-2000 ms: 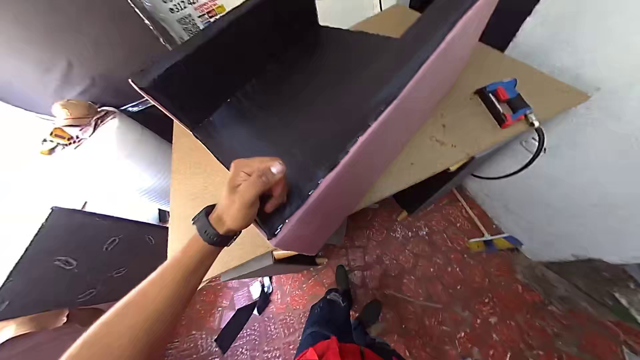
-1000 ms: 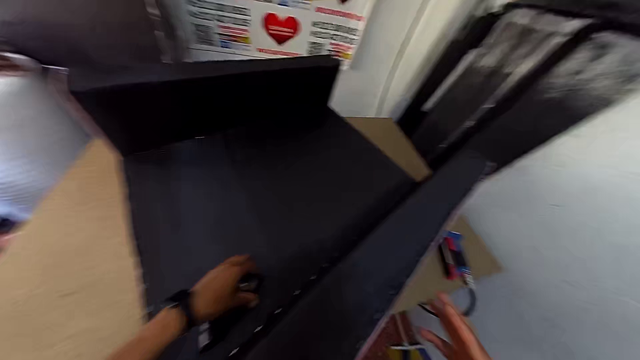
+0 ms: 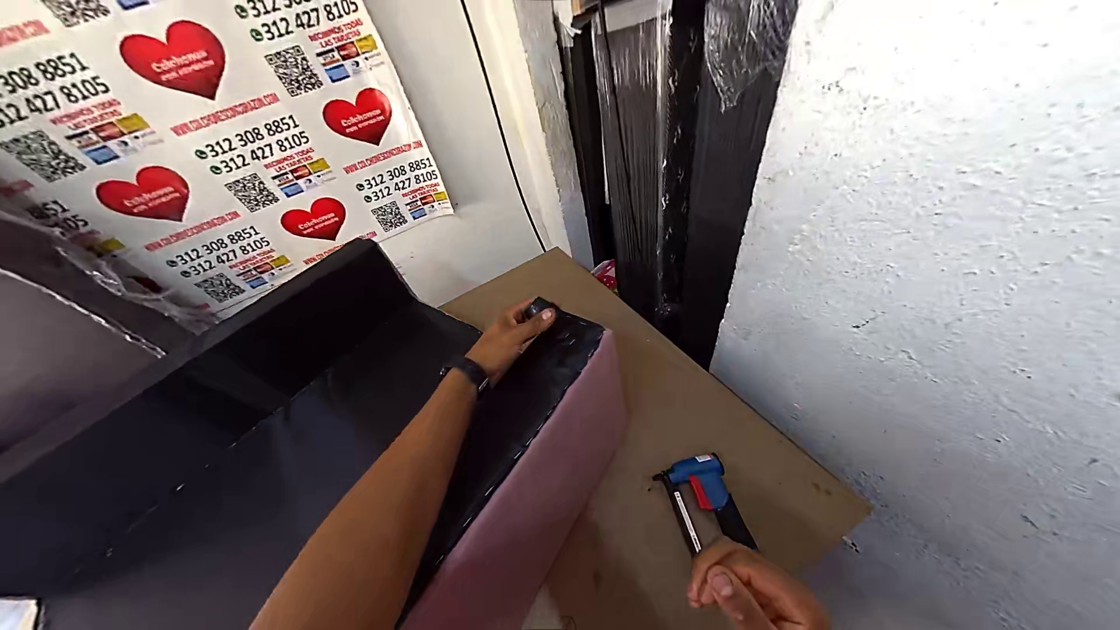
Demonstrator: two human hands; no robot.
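Observation:
A black-lined upholstered frame (image 3: 262,472) with a pink fabric outer side (image 3: 542,490) lies across the worktable, its black lining fastened by a row of staples along the edge. At the far end of its near side panel, my left hand (image 3: 516,337) closes around a small black object (image 3: 540,307) against the panel's top; what it is cannot be told. A blue and black pneumatic staple gun (image 3: 704,499) with a red trigger lies on the table to the right. My right hand (image 3: 757,586), fingers curled, is just below its handle, with nothing visible in it.
The brown tabletop (image 3: 770,472) ends in a corner near a rough white wall (image 3: 927,262). Dark plastic-wrapped panels (image 3: 656,157) stand upright behind. A printed sheet with red hearts (image 3: 289,149) hangs at back left, with wrapped dark material at far left.
The view has swung strongly to the right and closer to the far end. My left hand has moved from inside the frame to its side panel's far end. My right hand has come into view.

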